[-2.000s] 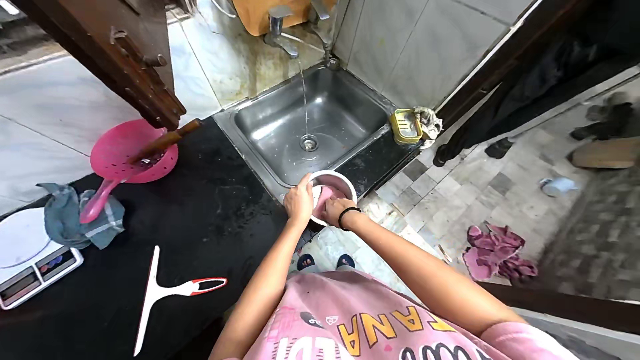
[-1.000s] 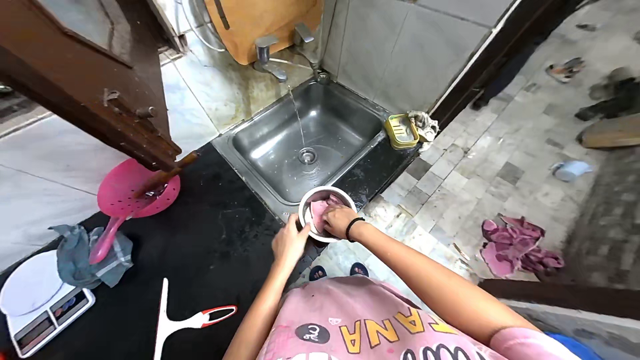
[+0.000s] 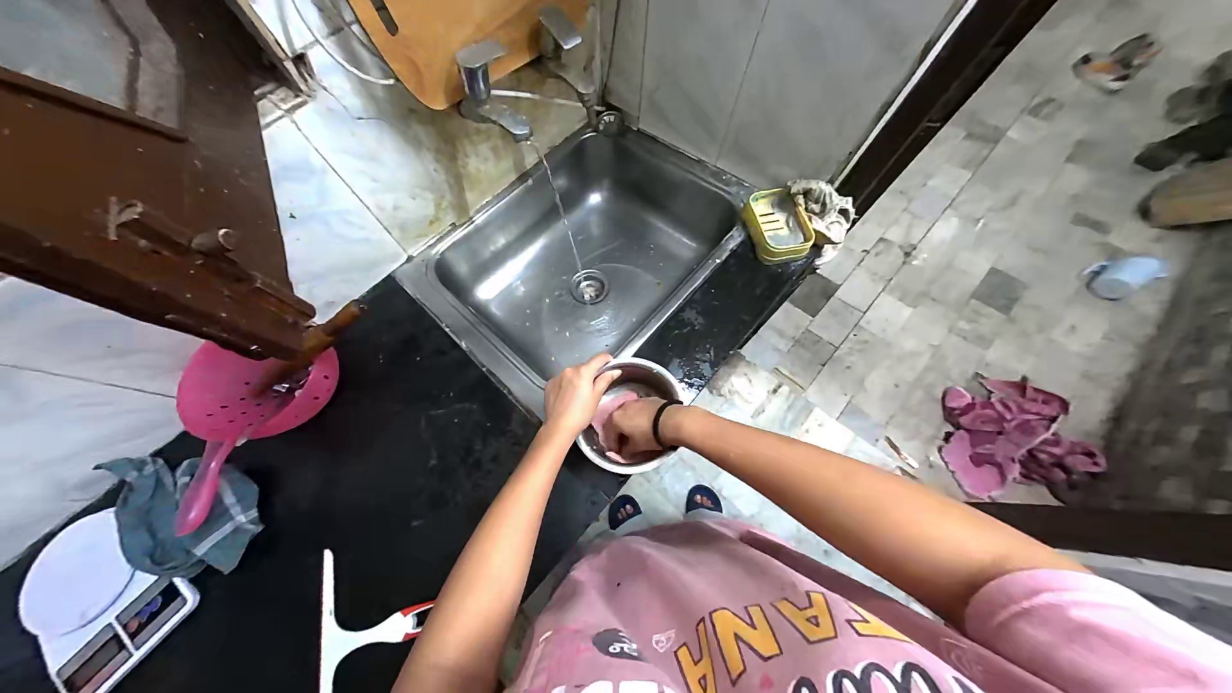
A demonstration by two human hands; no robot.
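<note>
A round metal bowl point(image 3: 671, 378) stands at the near edge of the steel sink point(image 3: 654, 241). My left hand point(image 3: 575, 397) grips its rim from the left. Inside the bowl is my right hand point(image 3: 637, 428), a black band at the wrist, its fingers pressed on a pink cloth or sponge point(image 3: 608, 412); the fingertips are partly hidden. A thin stream of water runs from the tap point(image 3: 496, 111) into the sink, towards the drain point(image 3: 589, 286).
Left on the black counter point(image 3: 414, 443) lie a pink colander point(image 3: 207, 385), a grey-green cloth point(image 3: 154, 520), a white kitchen scale point(image 3: 77, 577) and a white squeegee point(image 3: 356, 637). A yellow soap dish point(image 3: 778, 226) and crumpled rag point(image 3: 823, 207) sit by the sink's right corner. Pink cloth point(image 3: 1011, 438) lies on the floor.
My right hand stays in the bowl and has shifted slightly over the pink item. My left hand has moved up along the bowl's left side to its rim since one second ago.
</note>
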